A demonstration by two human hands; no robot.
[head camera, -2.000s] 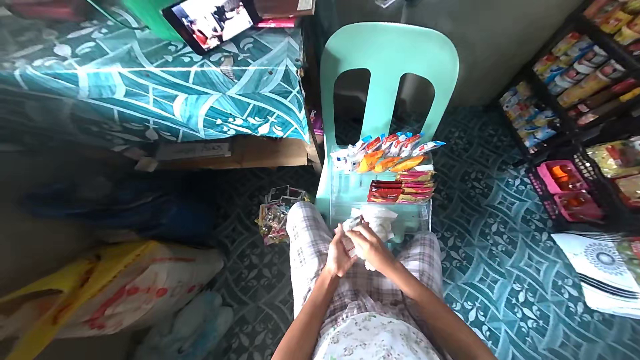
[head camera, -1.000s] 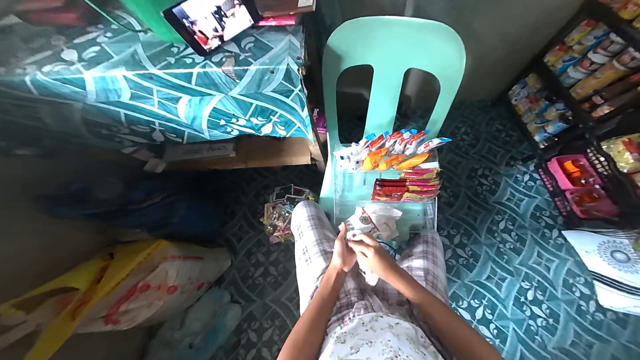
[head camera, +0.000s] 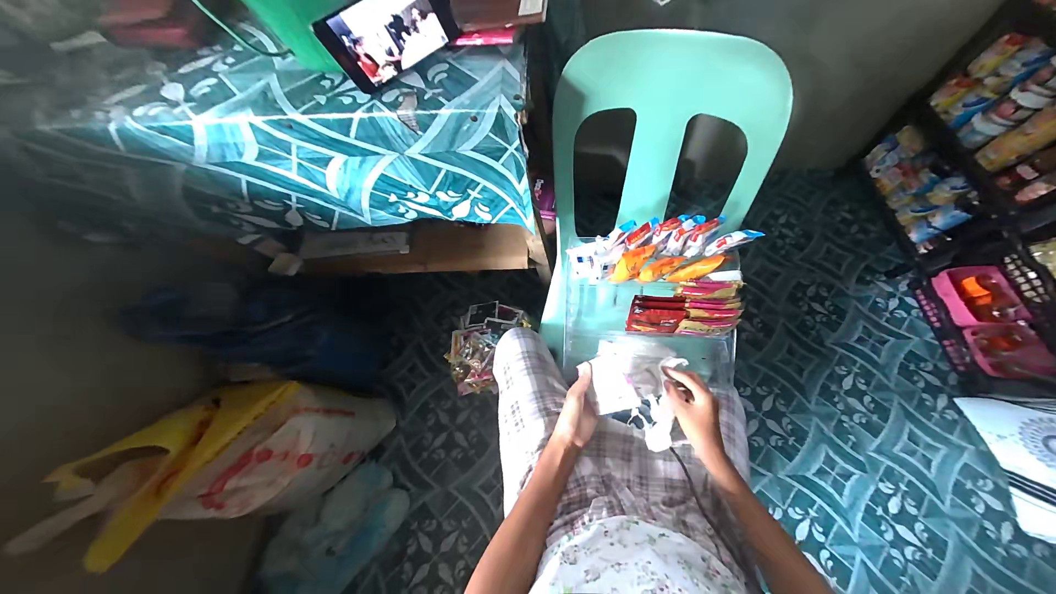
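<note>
My left hand [head camera: 577, 410] grips the left edge of a thin white plastic bag [head camera: 612, 384] above my lap. A crumpled part of the white plastic is pinched in my right hand [head camera: 695, 408], and some of it hangs down between the hands. Just beyond them, a clear plastic tray [head camera: 577, 334] rests on the seat of a light green plastic chair [head camera: 660, 62]. Red sachets [head camera: 656, 315] lie in a row in the tray, with orange packets [head camera: 662, 268] and white-and-blue packets [head camera: 700, 235] behind them. The writing on the packets is too small to tell.
A cloth-covered table [head camera: 330, 157] with a phone [head camera: 388, 37] stands at the upper left. Small wrappers [head camera: 476, 355] lie on the floor by my left knee. A yellow and white bag [head camera: 280, 454] is at the left. Black crates [head camera: 990, 214] of packets and a pink container [head camera: 982, 297] stand at the right.
My hands were close together around the white plastic; now they are apart, with it spread between them.
</note>
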